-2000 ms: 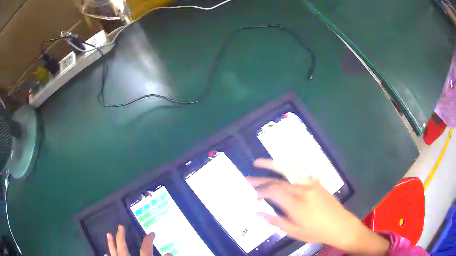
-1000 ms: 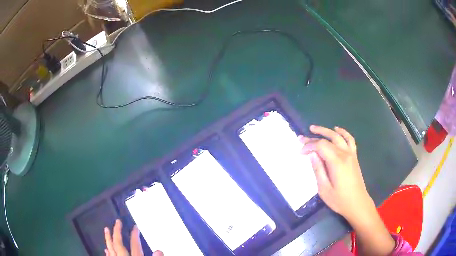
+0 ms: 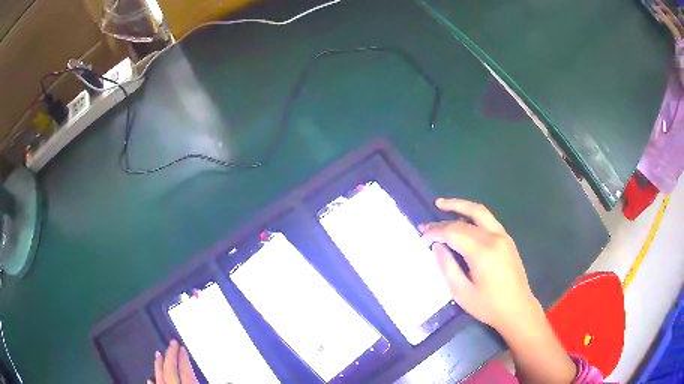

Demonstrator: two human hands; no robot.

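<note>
A black phone tray lies tilted on the green bench, with three smartphones showing glowing white screens: a left one, a middle one and a right one. The tray's far left slot is plain dark. My right hand is bare, over the right phone's right edge, with fingertips at its screen and nothing held in it. My left hand is cut off by the bottom edge; its fingers lie beside the left phone's left edge.
A thin black cable curves over the bench behind the tray. A white power strip and a white cord run along the back left. A fan base stands at the left. A red stool is at the lower right.
My right hand has moved from between the middle and right phones to the right phone's edge. The left phone's green rows have given way to white. The tray sits further left in view.
</note>
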